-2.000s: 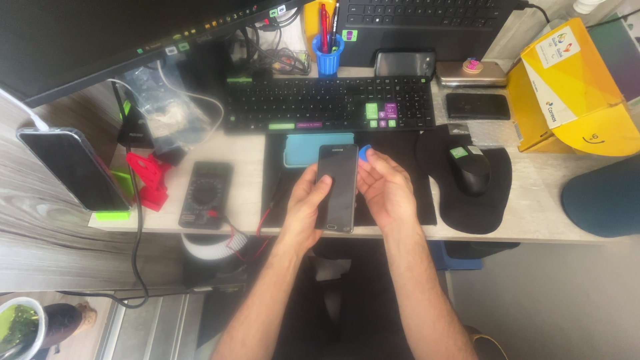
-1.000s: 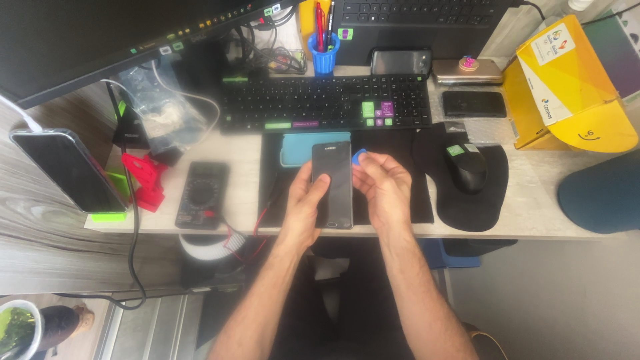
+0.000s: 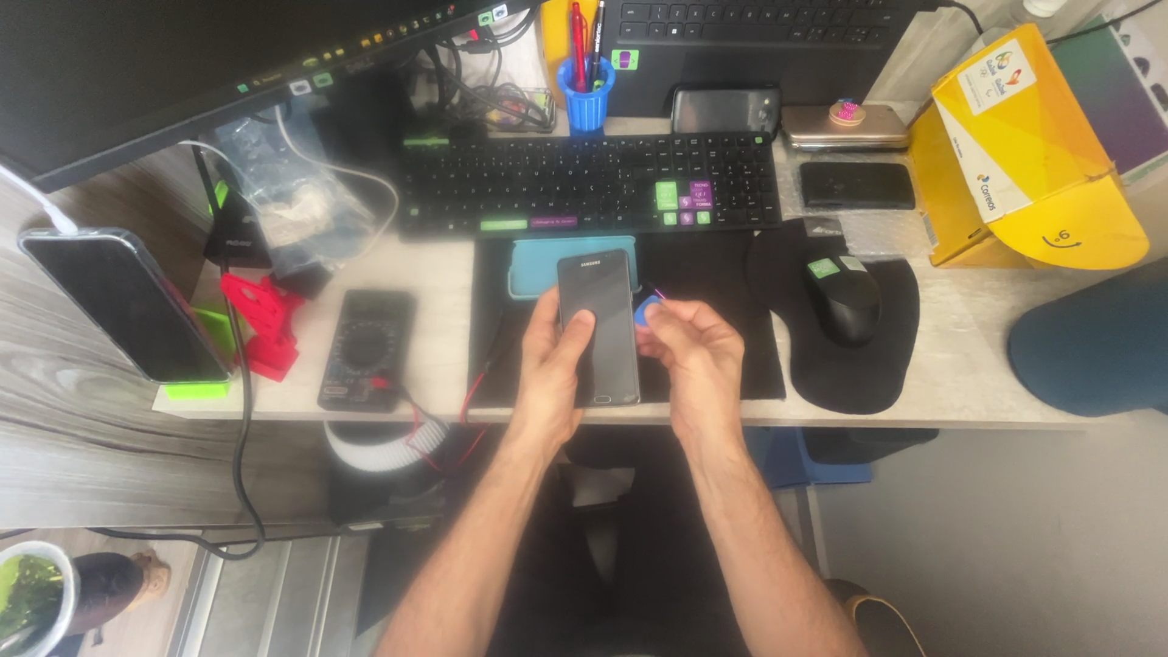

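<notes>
A dark Samsung smartphone point(image 3: 599, 338) stands in my left hand point(image 3: 550, 374), screen facing me, with the thumb over its left edge. My right hand point(image 3: 698, 360) pinches a small blue plastic piece, like an opening pick point(image 3: 646, 311), between thumb and forefinger, close to the phone's right edge. Whether the pick touches the phone cannot be told. Behind the phone, a light blue phone case or tray point(image 3: 537, 269) lies on a black mat point(image 3: 721, 365).
Beyond the mat lies a black keyboard point(image 3: 547, 182). A multimeter point(image 3: 365, 347), a red plastic stand point(image 3: 265, 324) and a propped phone point(image 3: 123, 301) are at left. A mouse point(image 3: 844, 297), a black phone point(image 3: 858, 185) and a yellow cardboard box point(image 3: 1031, 164) are at right.
</notes>
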